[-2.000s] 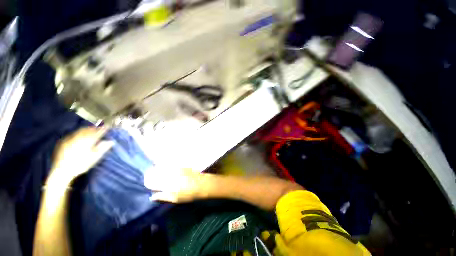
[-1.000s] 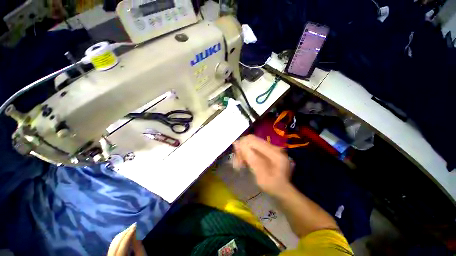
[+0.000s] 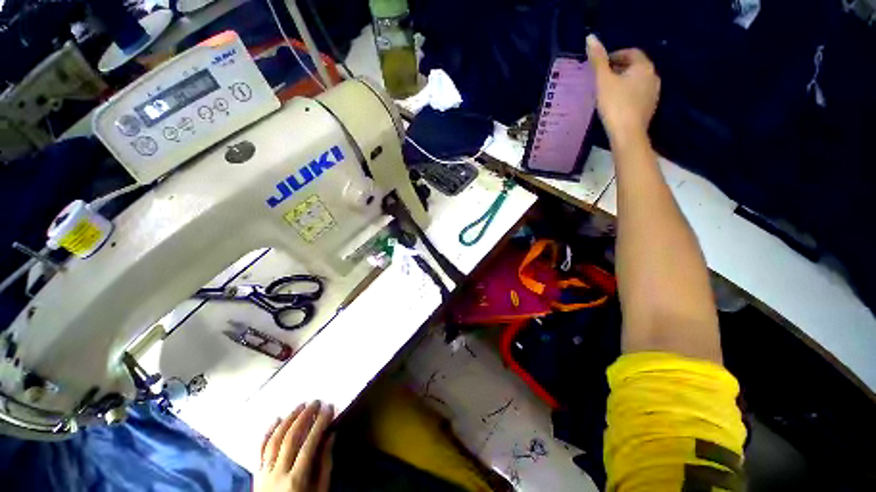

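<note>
The smartphone [image 3: 560, 120] stands out with a lit pink screen at the back of the right-hand table. My right hand [image 3: 629, 91] is at its upper right edge, index finger extended towards the top corner and the other fingers bent; it is not closed around the phone. Whether the fingertip touches it is unclear. My left hand [image 3: 296, 450] lies on the front edge of the white sewing table [image 3: 327, 370], fingers slightly spread and empty, its wrist cut off by the picture's bottom edge. The shiny blue lining [image 3: 144, 452] lies at the lower left below the machine head.
The JUKI sewing machine [image 3: 240, 183] fills the left, with its control panel [image 3: 182, 106] on top. Black scissors [image 3: 279, 296] and red-handled snips [image 3: 259, 340] lie under its arm. A green cord loop [image 3: 487, 216] lies near the table edge. A bottle [image 3: 396, 53] stands behind.
My right hand has moved from over the gap before the table up to the phone. My left hand has come onto the table edge. The view has shifted, showing more of the control panel.
</note>
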